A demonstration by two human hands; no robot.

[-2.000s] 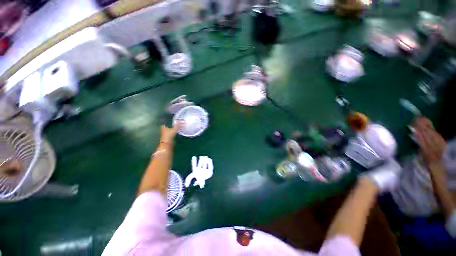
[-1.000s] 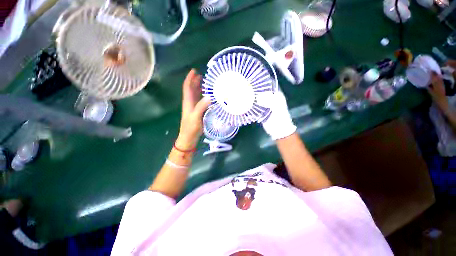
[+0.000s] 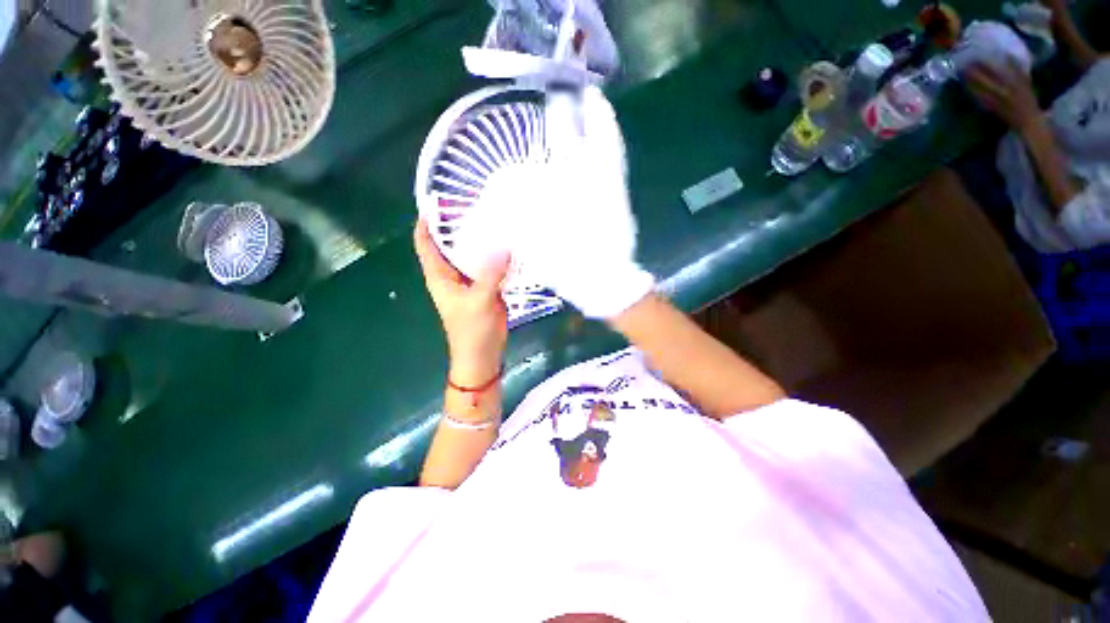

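A white clip fan (image 3: 487,152) is held up in front of me, its round ribbed grille facing me and its clip base at the top. My left hand (image 3: 469,286), bare, holds the grille's lower left rim. My right hand (image 3: 584,219), in a white glove, lies over the right part of the grille and covers much of it; its fingers are overexposed and hard to make out. Part of another white item shows on the green bench just below the hands, mostly hidden.
A large cream fan (image 3: 237,46) hangs at upper left above a grey bracket arm (image 3: 146,290). A small fan (image 3: 241,243) lies on the bench (image 3: 353,353). Bottles (image 3: 852,110) and a pale label (image 3: 712,189) are right, an open carton (image 3: 901,329) lower right, a person (image 3: 1059,158) far right.
The left hand has gone from reaching out to holding the fan's rim. The gloved hand has come in from the right and now lies across the grille. The view has shifted.
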